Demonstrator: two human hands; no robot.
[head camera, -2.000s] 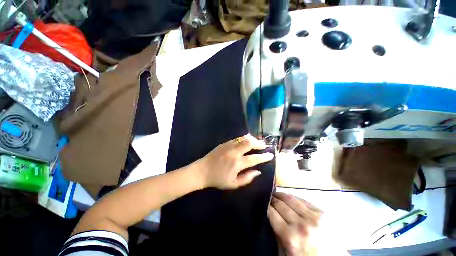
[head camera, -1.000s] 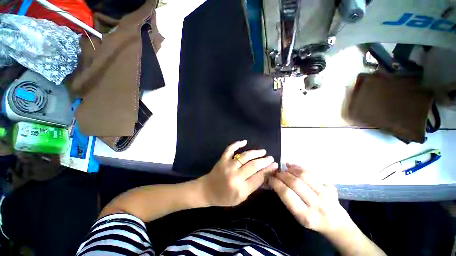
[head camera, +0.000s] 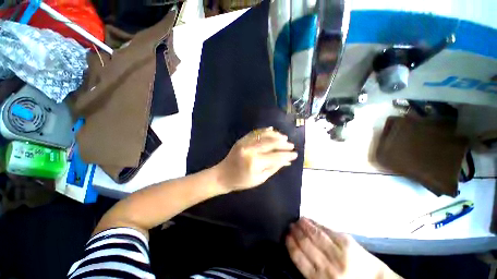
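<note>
A long black cut panel (head camera: 234, 92) lies on the table with its right edge under the needle area (head camera: 299, 121) of the white and blue sewing machine (head camera: 403, 65). My left hand (head camera: 256, 159) lies on the panel, fingers a little apart, just below and left of the presser foot. My right hand (head camera: 321, 250) is at the panel's right edge by the front table edge, fingers together, fingertips on the cloth edge. The fingers hide whether the cloth is pinched there. The panel's lower part hangs toward the lap and merges with dark cloth.
A brown bundle (head camera: 422, 152) lies under the machine arm. Blue-green snips (head camera: 447, 215) lie near the right table edge. Brown panels (head camera: 117, 114) are at the left, beside a grey fan (head camera: 35, 117), green container (head camera: 36, 159), clear plastic bag (head camera: 43, 57) and red bag (head camera: 76, 22).
My left hand has moved up the panel toward the needle, away from my right hand. My right hand stays near the front edge of the cloth. The camera view has shifted.
</note>
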